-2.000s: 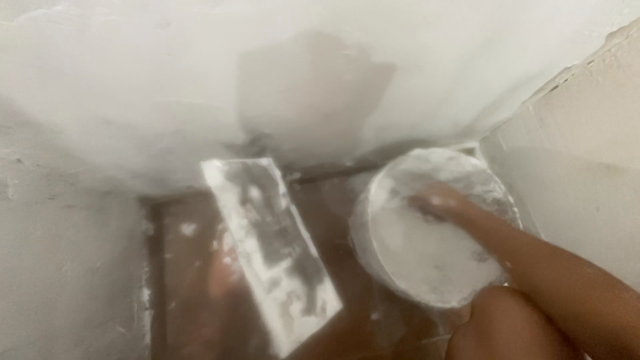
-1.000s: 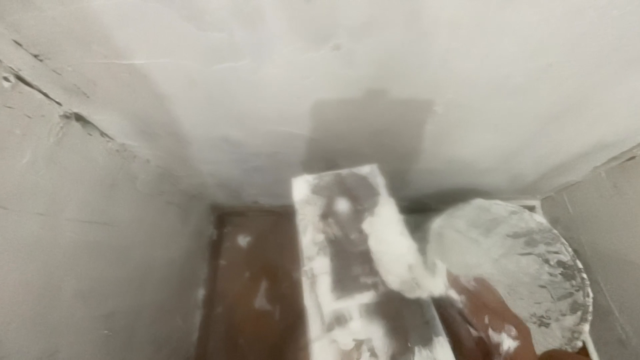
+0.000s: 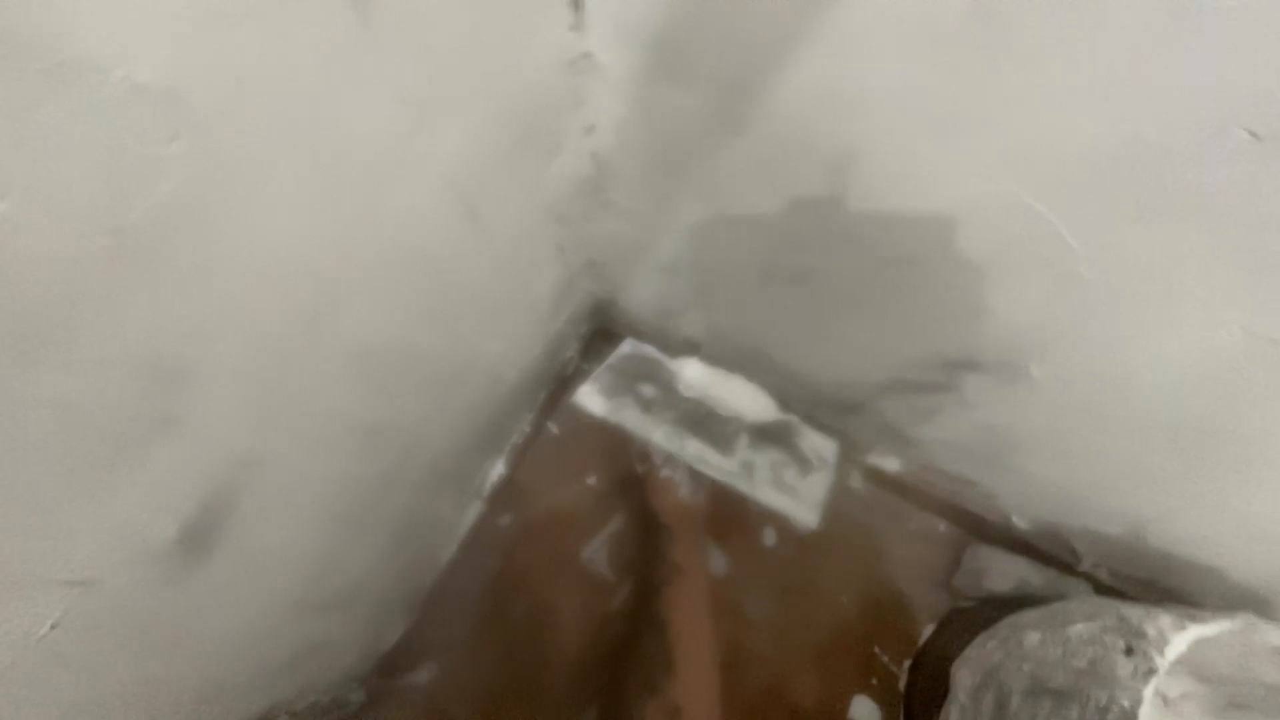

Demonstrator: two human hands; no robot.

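Observation:
A rectangular plastering trowel blade (image 3: 710, 435), smeared with white plaster, shows near the middle of the view, close to the wall corner. A thick lump of wet plaster (image 3: 725, 388) lies along its upper edge. Its handle and whatever holds it are hidden. Below the blade runs a blurred reddish streak; I cannot tell whether it is an arm or a reflection. Neither of my hands can be made out. At the lower right, the round bucket of plaster (image 3: 1060, 660) is partly cut off by the frame.
Pale plastered walls, one at the left (image 3: 250, 300) and one at the right (image 3: 1130, 300), meet in a corner above the trowel. A brown surface (image 3: 800, 610) spattered with plaster lies below, with dark edges along the walls. A shadow falls on the right wall.
The right hand, in the bucket two seconds ago and beside the trowel one second ago, is out of sight. The trowel blade has turned and lies slantwise by the corner. The view has swung left.

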